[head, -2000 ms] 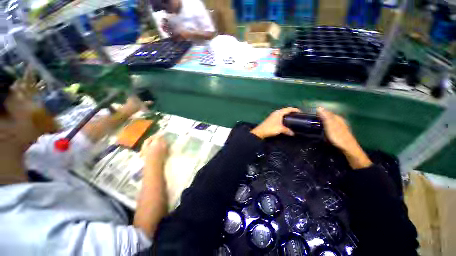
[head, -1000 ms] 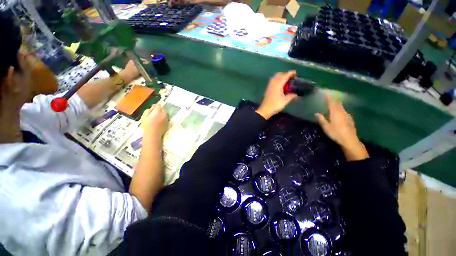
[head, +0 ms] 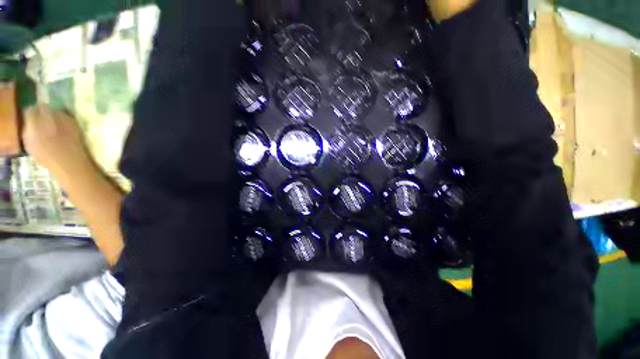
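The black blister tray (head: 326, 168) lies between my forearms in the middle of the view. Round black units (head: 351, 195) with pale markings fill its lower rows. Farther rows show shiny round shapes, and glare and blur hide whether they hold units. My left hand is out of the picture; only its black sleeve shows. My right hand (head: 451, 7) is cut off by the top edge, with only a bit of skin at the cuff showing, so its fingers and anything in them are hidden.
At the left, a neighbour's bare forearm and hand (head: 52, 137) rest over newspaper covering (head: 88, 63), beside an orange-brown block (head: 8, 118). Tan cardboard (head: 600, 119) lies at the right. Green floor with a yellow line shows at the lower right.
The view has tilted sharply down onto the tray. The belt and the black unit with a red end, earlier in my left hand, have left the picture, as have my fingers.
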